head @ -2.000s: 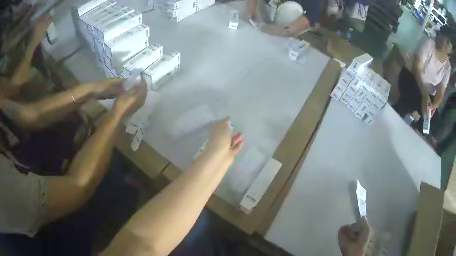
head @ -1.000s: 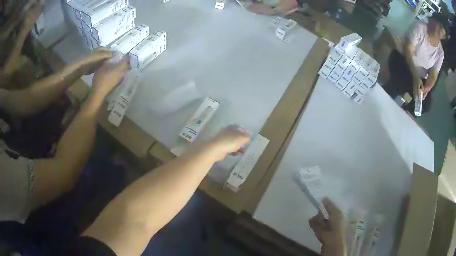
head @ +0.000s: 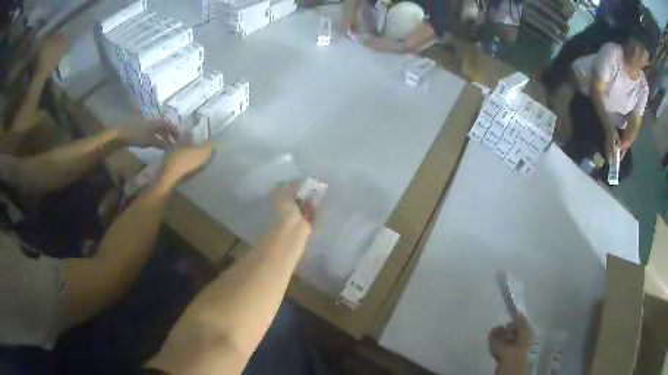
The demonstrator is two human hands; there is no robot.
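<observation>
My left hand (head: 297,205) reaches from the bottom centre and grips a white carton (head: 313,190); the hand covers most of the carton. My right hand (head: 511,338), at the lower right and partly cut off by the bottom edge, holds a folded white printed paper (head: 513,291) upright between thumb and fingers. Another white carton (head: 372,265) lies on the brown cardboard edge right of my left hand. A cloudy clear plastic bag (head: 271,176) lies beyond my left hand, and a second one (head: 348,242) lies beside the lying carton. Slim pale items (head: 546,355) lie right of my right hand.
Stacked cartons stand at far left (head: 157,62), far middle (head: 249,15) and right (head: 513,124). A neighbour's hands (head: 187,157) work close on the left. A brown box flap (head: 621,315) rises at the right edge. A seated person (head: 619,80) is at far right.
My left hand has moved left from beside the lying carton and taken hold of the other carton. My right hand has moved right with the paper, now seen narrower. The view has shifted slightly.
</observation>
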